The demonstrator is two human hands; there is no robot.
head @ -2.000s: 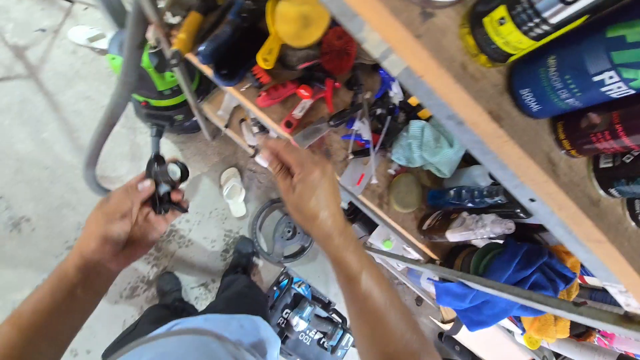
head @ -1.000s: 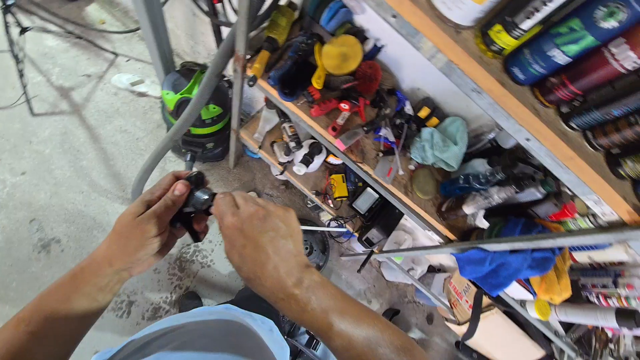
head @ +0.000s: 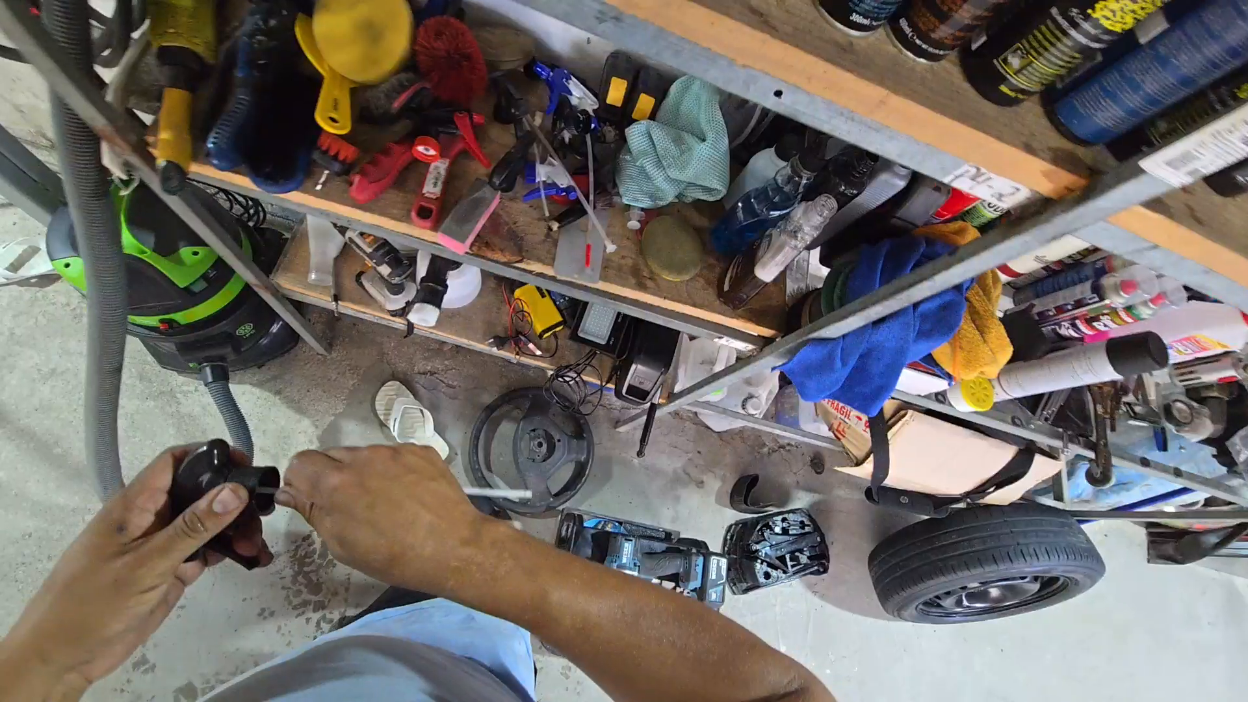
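Observation:
At the lower left, my left hand [head: 146, 546] grips a black plastic part [head: 210, 478] with a short round opening facing right. Close beside that opening is my right hand [head: 380, 502], its fingers closed around a thin light rod [head: 499, 494], which sticks out behind the hand toward the right. The fingertips of my right hand are at the mouth of the part; whether the rod's near end is inside it cannot be seen. Below my right forearm, an open tool case [head: 643, 556] with blue and black contents lies on the floor.
A shelf [head: 546, 273] with brushes, spray heads and bottles runs across the top. A green and black vacuum cleaner [head: 185, 283] stands left, with its grey hose [head: 97, 292]. On the floor are a steering wheel [head: 531, 448], a sandal [head: 409, 417] and a car wheel [head: 985, 565].
Two seconds ago my right hand was apart from the black part, near the shelf edge; it has come to the part's opening. My left hand still holds the part. The view has shifted.

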